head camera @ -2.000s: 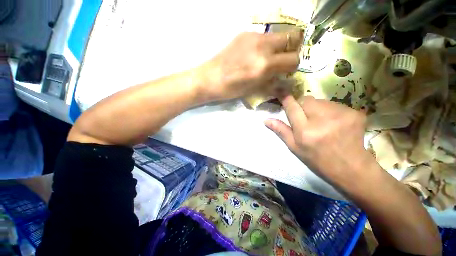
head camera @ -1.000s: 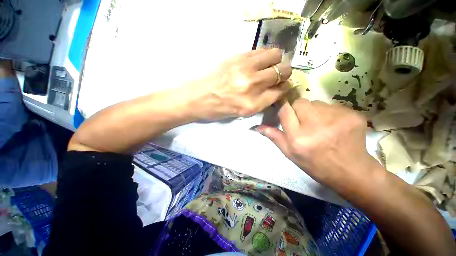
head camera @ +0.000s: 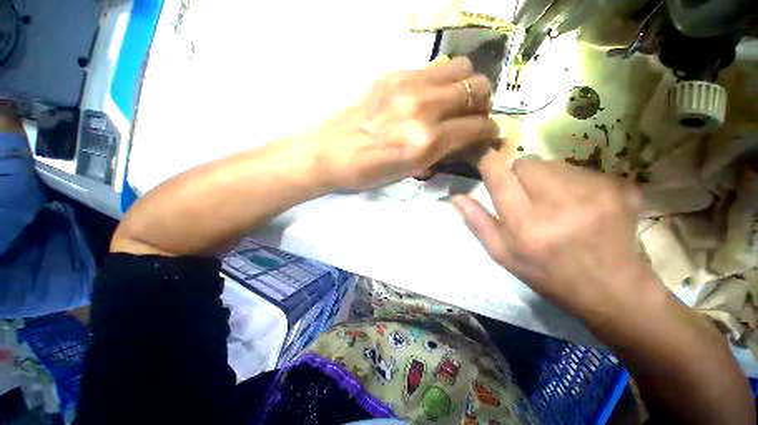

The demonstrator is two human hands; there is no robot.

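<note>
My left hand (head camera: 415, 124), with a ring on one finger, lies over the front edge of the cream machine bed (head camera: 553, 137), its fingers curled. My right hand (head camera: 553, 220) is just to its right, its index fingertip close to the left fingers and its thumb apart. Whatever lies between the fingertips is hidden; I cannot tell if either hand holds a fabric piece. The dark slide plate (head camera: 474, 51) shows beyond my left fingers. The presser foot and needle area (head camera: 522, 51) is bright and blurred. A beige strip (head camera: 457, 20) lies beyond the plate.
A heap of beige pieces (head camera: 706, 224) lies at right. A white ribbed knob (head camera: 696, 104) hangs at upper right under the machine head (head camera: 711, 21). The white table (head camera: 249, 75) has a blue edge strip. Blue baskets (head camera: 573, 373) are below. Part of a person (head camera: 41, 232) shows at left.
Both hands drew slightly back from the needle, then shifted a little right. A beige piece visible under the fingers two seconds ago is now hidden. The view has shifted slightly.
</note>
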